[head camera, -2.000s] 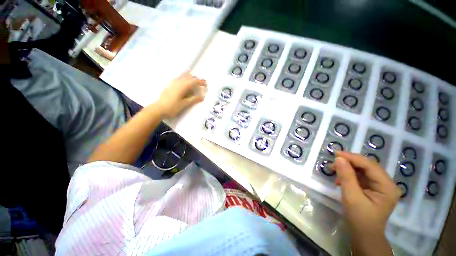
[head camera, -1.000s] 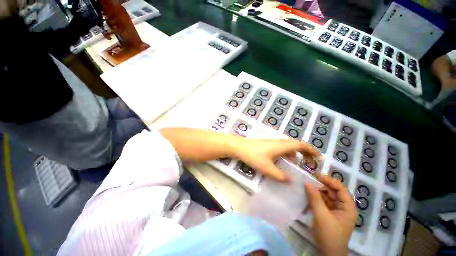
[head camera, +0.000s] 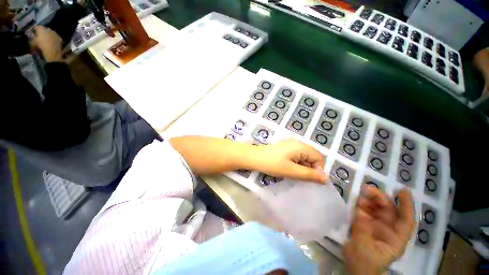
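A large white parts tray (head camera: 364, 105) holds columns of small round black-ringed speaker units (head camera: 355, 122) in its pockets. My left hand (head camera: 292, 160) is over the tray's near left part, its fingers curled on the upper edge of a thin translucent sheet (head camera: 305, 207). The sheet hangs over the tray's near edge and hides some pockets. My right hand (head camera: 382, 225) is right of the sheet over the near pockets, palm up with fingers loosely bent and slightly blurred. I cannot tell whether a tiny piece is at its fingertips.
A white sheet or board (head camera: 177, 80) lies at the left, with a partly filled tray (head camera: 244, 40) behind it. An orange-brown hand press (head camera: 128, 27) stands at upper left, beside a seated person (head camera: 48, 102). Another filled tray (head camera: 407, 48) is across the green bench (head camera: 316, 59).
My left hand has come from the bench at left to over the tray, now with a sheet. My right hand has moved off the units and opened somewhat. The view has shifted.
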